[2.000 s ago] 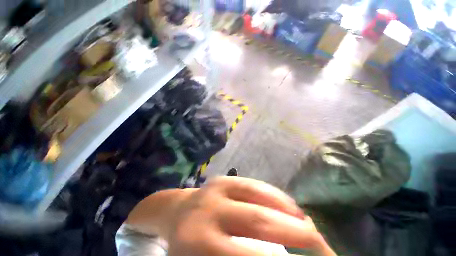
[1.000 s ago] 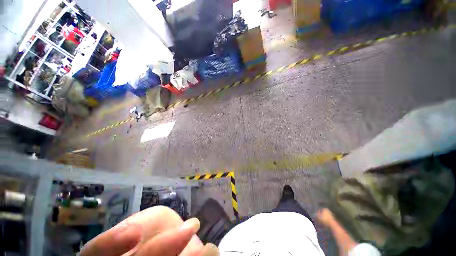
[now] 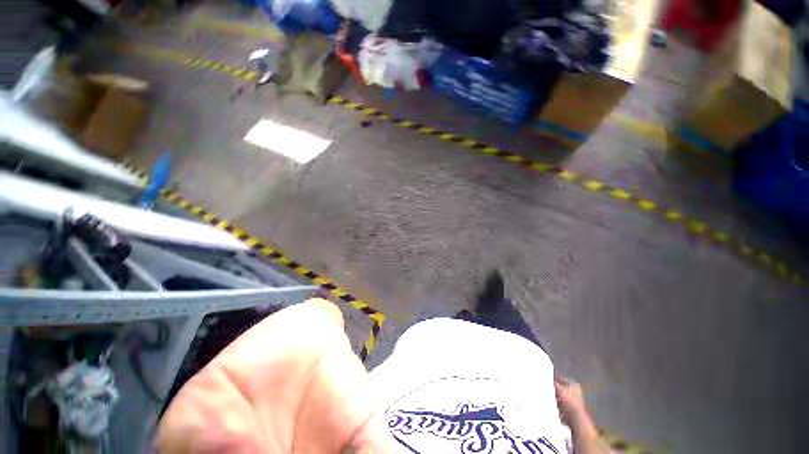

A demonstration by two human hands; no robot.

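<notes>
My left hand [image 3: 266, 390] is large and blurred at the lower left, its palm side partly showing. Its fingers are cut off or unclear at the bottom edge, and no held thing shows. My right hand [image 3: 575, 406] is small beside the right side of my white printed shirt [image 3: 470, 381], cut off and blurred; its fingers cannot be made out. A grey metal frame [image 3: 133, 304] stands at the left, close to my left hand, with a crumpled whitish bundle [image 3: 84, 395] in its lower part.
Yellow-black tape [image 3: 483, 146] crosses the grey floor, and another line runs beside the frame. Cardboard boxes [image 3: 581, 106], a blue printed bag [image 3: 479, 84] and dark bundles stand beyond the tape. A brown box [image 3: 115, 115] is at the upper left. A dark shoe shows below me.
The view has turned away from the shelf, and the green bundle at the right has left it. My left hand shows more of its palm side. My right arm is now mostly cut off.
</notes>
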